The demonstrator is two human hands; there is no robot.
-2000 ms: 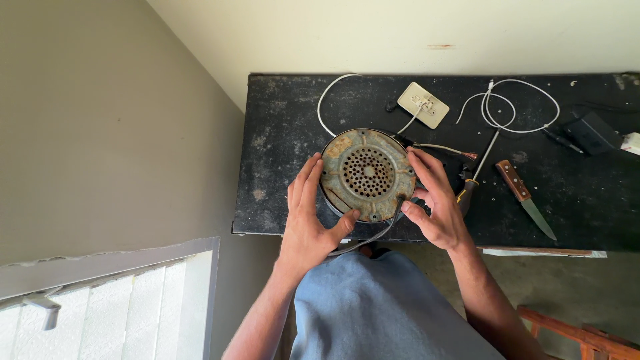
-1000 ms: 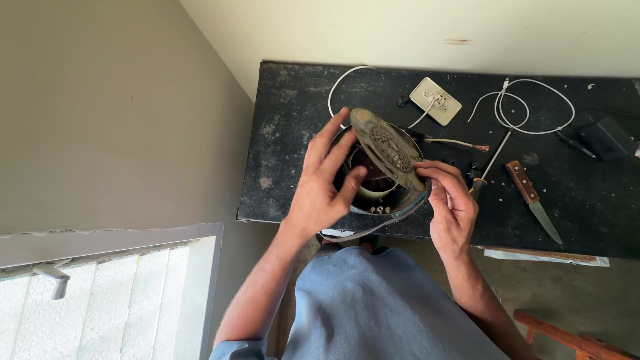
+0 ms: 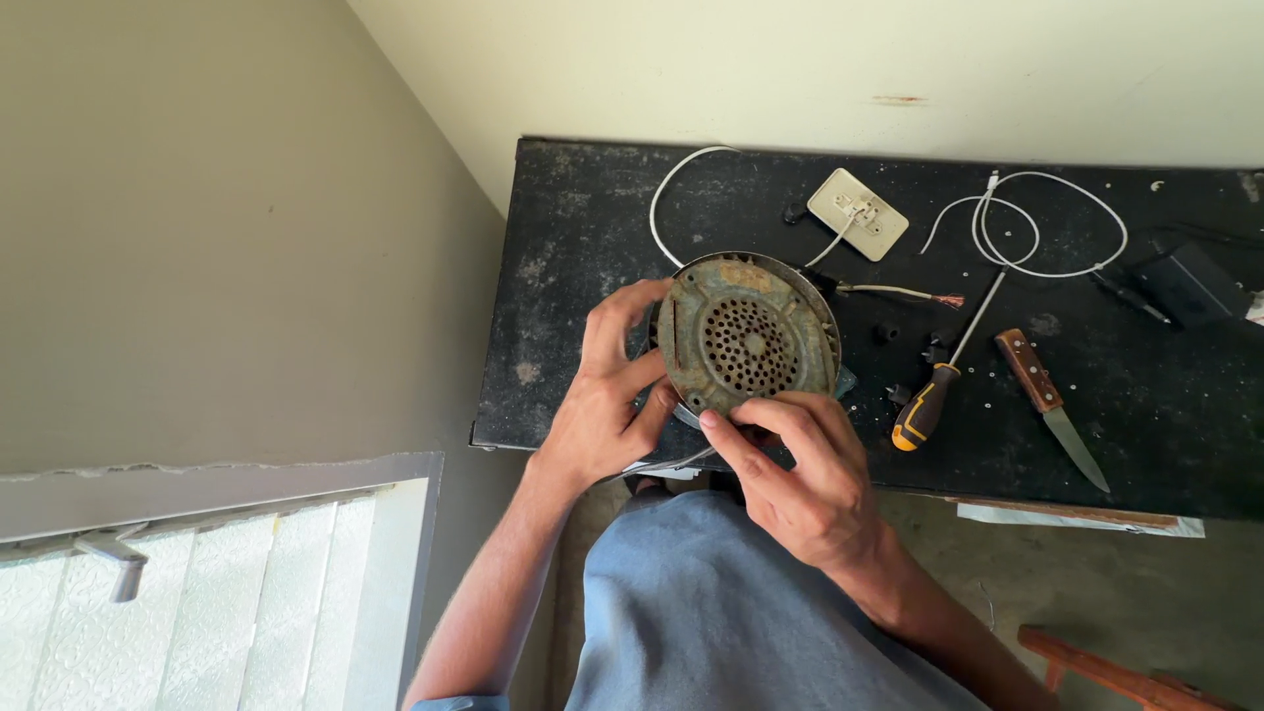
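A worn round metal cover (image 3: 752,341) with a perforated centre lies over a round metal housing (image 3: 837,346) at the front edge of the black table. The cover sits off-centre, and the housing's rim shows behind and to the right. My left hand (image 3: 607,395) grips the cover's left edge, thumb at the lower left. My right hand (image 3: 800,464) pinches its lower edge between thumb and fingers. A grey cable (image 3: 681,461) runs out below the housing toward my left wrist. What lies under the cover is hidden.
Right of the housing are a cable with bare copper strands (image 3: 894,291), a screwdriver (image 3: 926,407), a wood-handled knife (image 3: 1037,380) and a black adapter (image 3: 1190,286). Behind lie a cream socket plate (image 3: 857,214) and a coiled white cable (image 3: 978,222). The black table (image 3: 573,237) meets the wall.
One second ago the cover was tilted up with the housing's inside showing; now it lies lower over the housing. My right hand has moved from its right side to its lower edge.
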